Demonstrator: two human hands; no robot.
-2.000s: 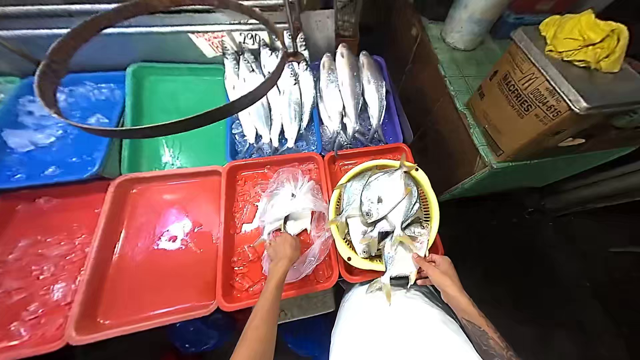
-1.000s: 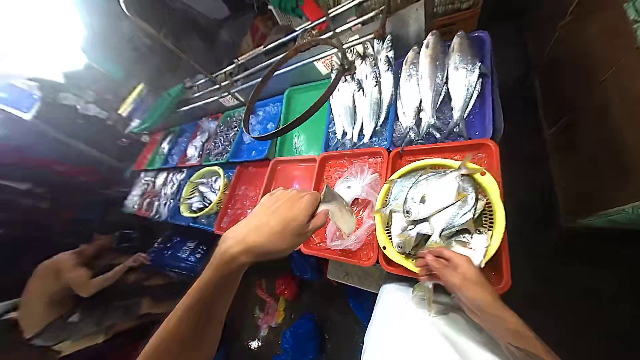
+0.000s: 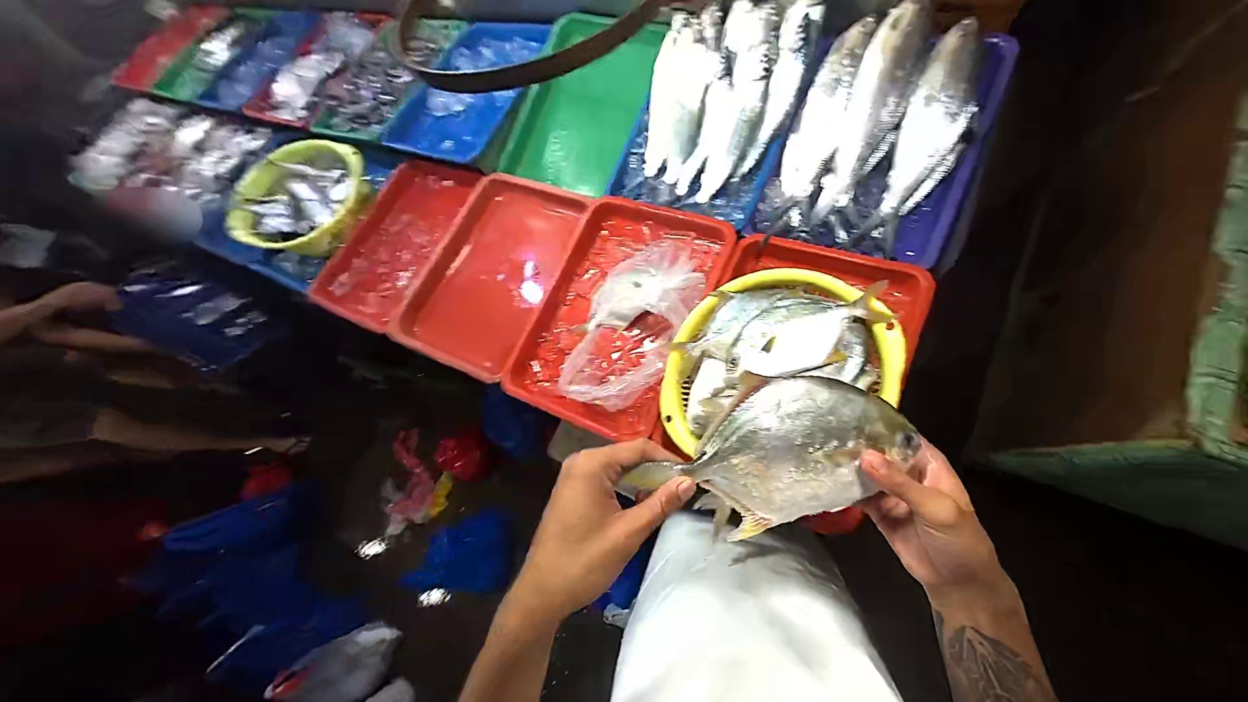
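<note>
A flat silvery fish (image 3: 804, 448) is held level between both hands, above the near rim of a yellow plastic basket. My left hand (image 3: 609, 517) pinches its tail between thumb and fingers. My right hand (image 3: 921, 502) grips the head end, the thumb on the cheek below the eye. More silver fish (image 3: 795, 336) lie in the yellow basket (image 3: 892, 356), which stands in a red tray (image 3: 912, 283). Left of it, a clear plastic bag (image 3: 648, 292) with pale contents, partly hidden by the plastic, rests on ice in another red tray (image 3: 717, 229).
Long silver fish (image 3: 746, 97) lie in blue and purple trays behind. A green tray (image 3: 585, 107) and a second yellow basket (image 3: 297, 195) are further left. A rusty metal ring (image 3: 536, 73) hangs overhead. Another person's hands (image 3: 73, 312) are at far left. Blue plastic bags (image 3: 468, 551) lie below.
My left hand has moved from the bagged contents to the fish's tail. The fish is now raised in both hands, over the basket's near rim. The view has swung left.
</note>
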